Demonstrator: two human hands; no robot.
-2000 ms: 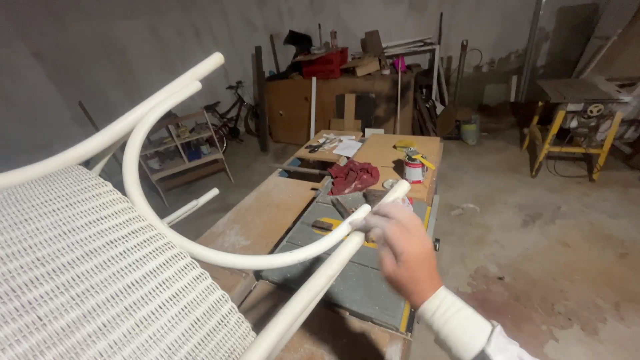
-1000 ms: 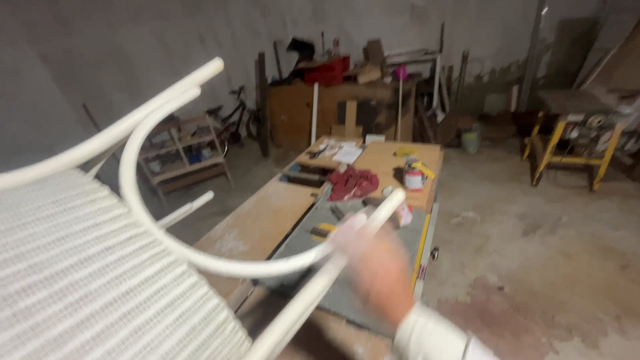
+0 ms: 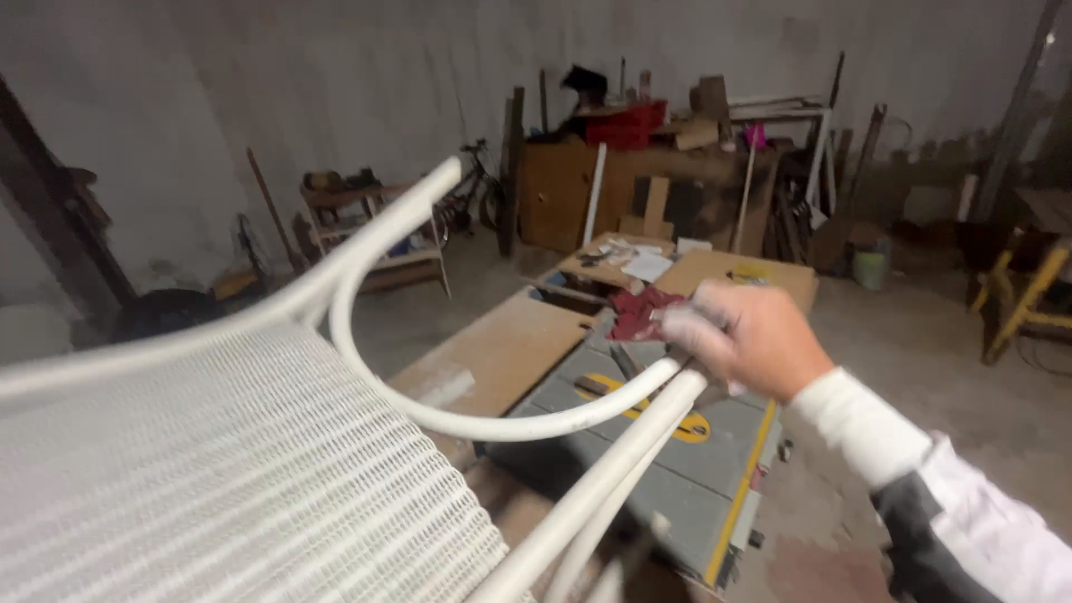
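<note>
A white wicker chair, with a woven panel (image 3: 251,469) and a curved tubular frame (image 3: 502,427), fills the lower left of the view. My right hand (image 3: 737,335), its fingertips dusted pale, is at the end of a straight white pole of the chair (image 3: 603,469), where the curved piece meets it. The fingers are bent; whether they grip the pole or only touch it, I cannot tell. Beyond the fingers lies a dark red cloth (image 3: 641,311). My left hand is out of the picture.
Below the chair stands a grey table saw (image 3: 703,494) with a yellow insert (image 3: 691,425) and wooden side boards (image 3: 494,343). Papers (image 3: 646,266) lie at its far end. Farther back are a cluttered wooden cabinet (image 3: 553,197), a small shelf (image 3: 402,260), a bicycle (image 3: 481,188) and a yellow stand (image 3: 1026,293).
The view has shifted. My right hand stays around the pole's end, and now covers the tip that stuck out past it before.
</note>
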